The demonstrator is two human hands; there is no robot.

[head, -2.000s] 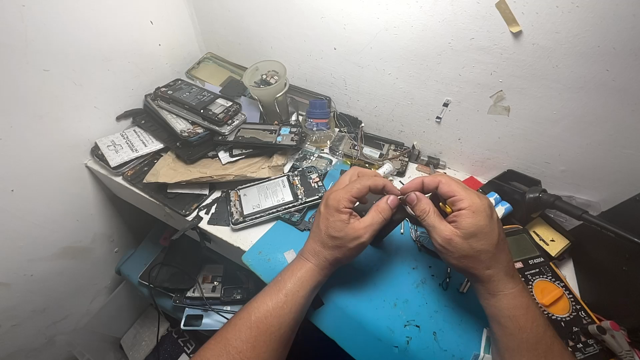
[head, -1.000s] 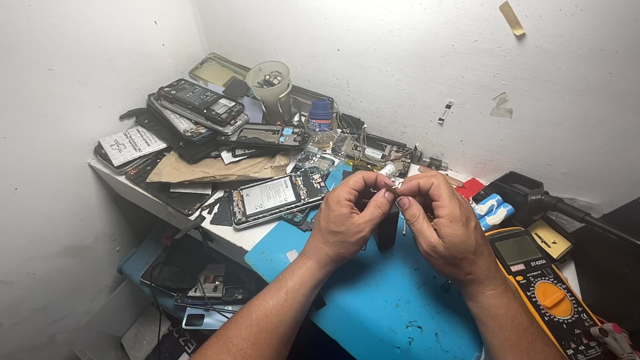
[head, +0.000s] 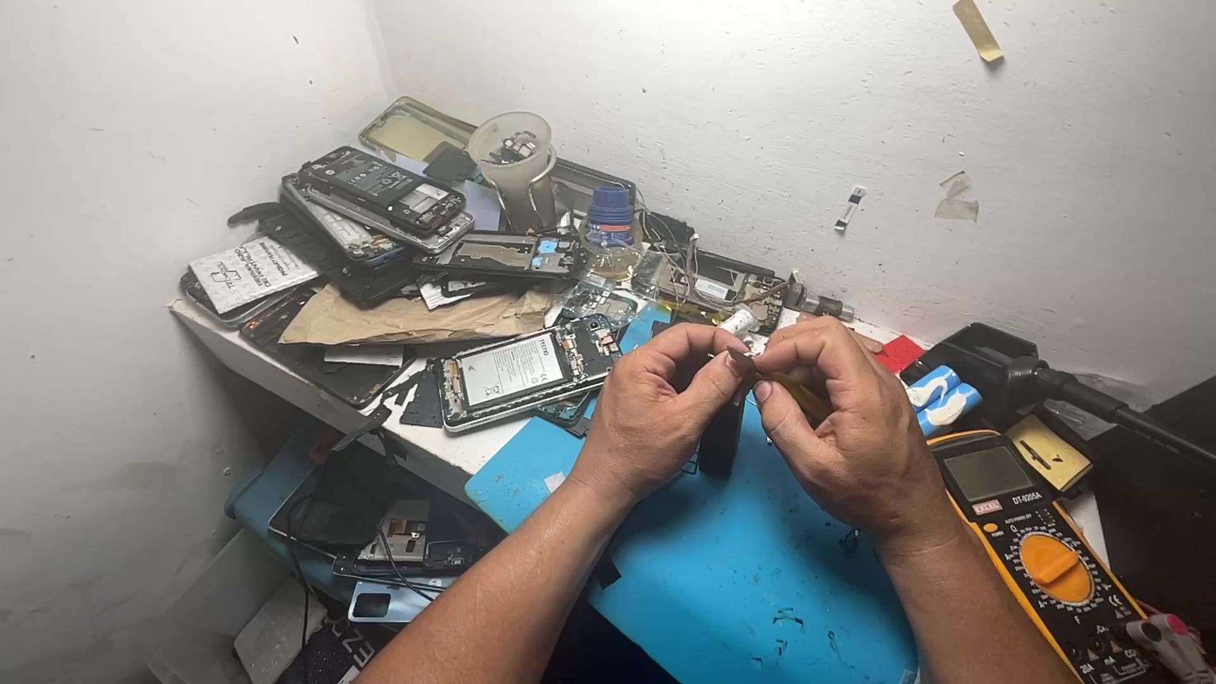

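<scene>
My left hand (head: 655,408) and my right hand (head: 841,418) meet fingertip to fingertip above a blue work mat (head: 741,589). Between thumb and fingers, my left hand pinches a small dark piece (head: 742,361), whose kind I cannot tell. My right fingers are curled around a thin yellowish-brown strip (head: 803,394) whose end is at the dark piece. A dark upright object (head: 722,439) shows below the fingertips, partly hidden by my left hand. Left of the hands lies an opened phone with a white battery (head: 513,370).
Phone frames (head: 385,190) are stacked at the left, by brown paper (head: 418,318). A cup of parts (head: 513,171) and a blue-capped bottle (head: 610,233) stand behind. At the right are a yellow multimeter (head: 1035,551), blue-and-white cylinders (head: 940,399) and a black-handled tool (head: 1073,389).
My right hand has turned, and the yellowish-brown strip now shows in its fingers. Both hands stay close together above the mat.
</scene>
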